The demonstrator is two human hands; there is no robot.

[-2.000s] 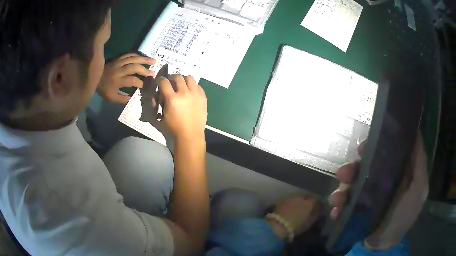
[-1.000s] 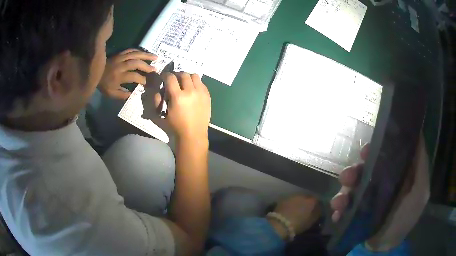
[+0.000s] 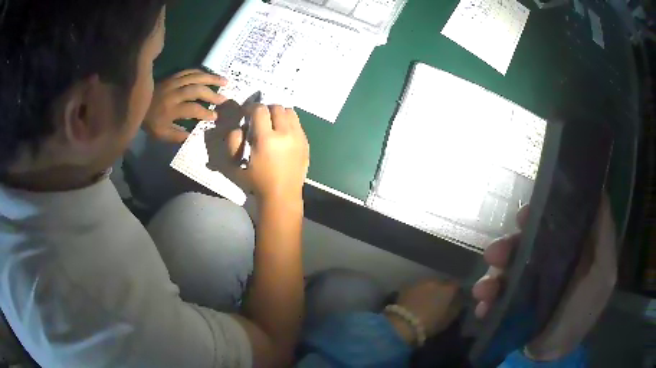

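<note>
A black smartphone [image 3: 557, 215] stands up edge-on at the right, its dark screen turned partly to me. My right hand [image 3: 586, 277] is closed around it, with fingertips showing at its left edge. My left hand [image 3: 428, 305], with a pale bead bracelet, rests low at the bottom centre; its fingers are in shadow and I cannot tell if it holds anything. A compartment tray [image 3: 500, 208], largely glared white, lies on the table left of the phone. A white paper sheet [image 3: 467, 122] covers part of it.
A seated person in white [image 3: 108, 266] at the left holds a pen [image 3: 247, 144] over a notebook [image 3: 266, 50]. A second tray [image 3: 352, 11] lies at the far edge of view. A loose list sheet [image 3: 489, 29] lies on the green tabletop [image 3: 349, 154].
The seated person's pen hand has moved slightly right, and the pen shows more clearly. My hands and the phone stay nearly the same.
</note>
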